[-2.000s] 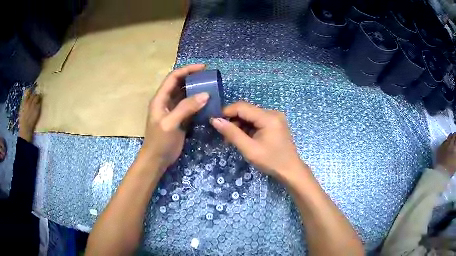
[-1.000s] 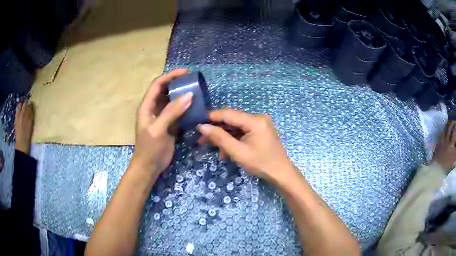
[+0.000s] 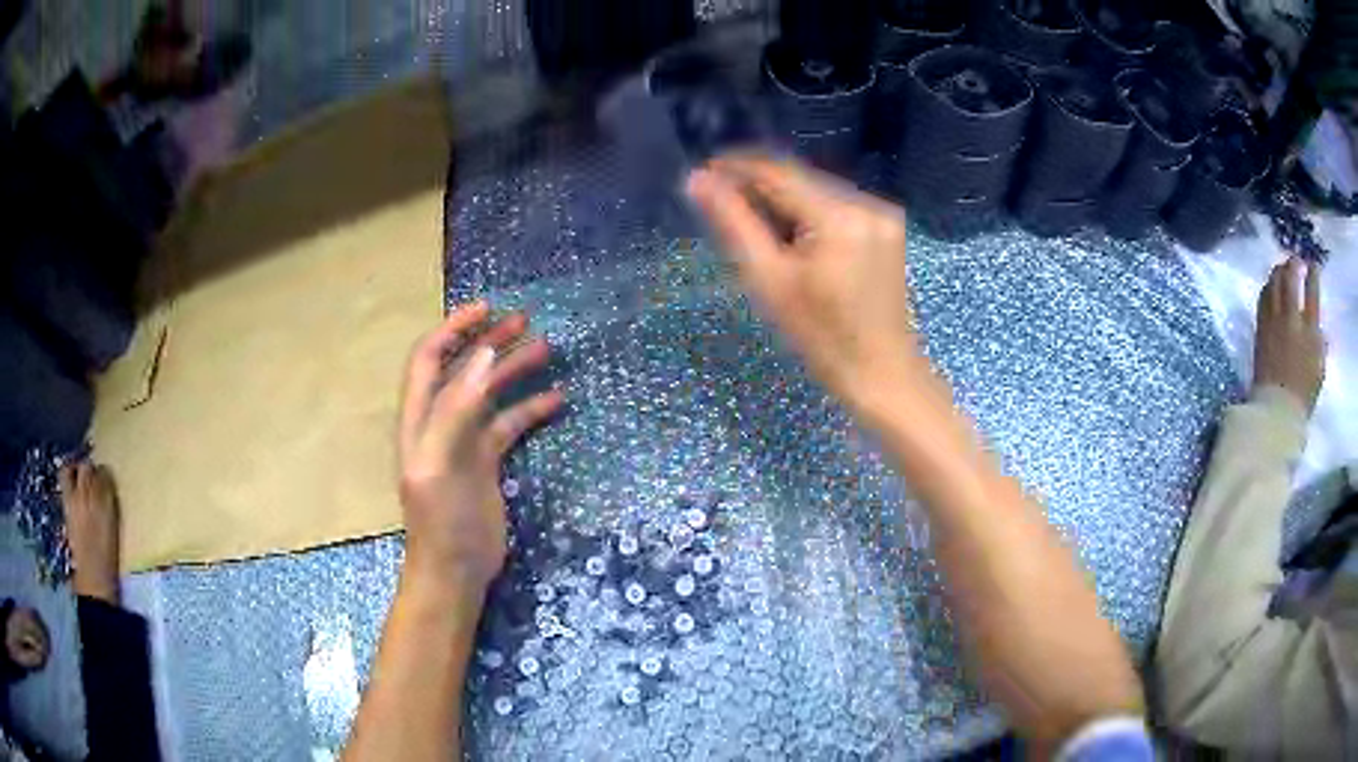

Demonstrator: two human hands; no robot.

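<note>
My right hand (image 3: 797,238) is raised at the upper middle, its fingertips on a motion-blurred dark grey housing (image 3: 697,112) beside the stacks. My left hand (image 3: 465,432) is empty with its fingers spread, above the bubble wrap near the cardboard's right edge. Small round plugs (image 3: 636,594) with pale centres lie loose in a pile on the bubble wrap, below and to the right of my left hand.
Stacked dark housings (image 3: 965,142) stand in columns along the back right. A cardboard sheet (image 3: 298,372) lies at left on the bubble wrap (image 3: 1072,387). Another person's hand (image 3: 93,529) rests at the far left, and another person's hand (image 3: 1290,335) at the far right.
My right hand has moved up and away with the dark housing towards the back stacks. My left hand has let go of it and opened. The view has shifted, showing more of the back.
</note>
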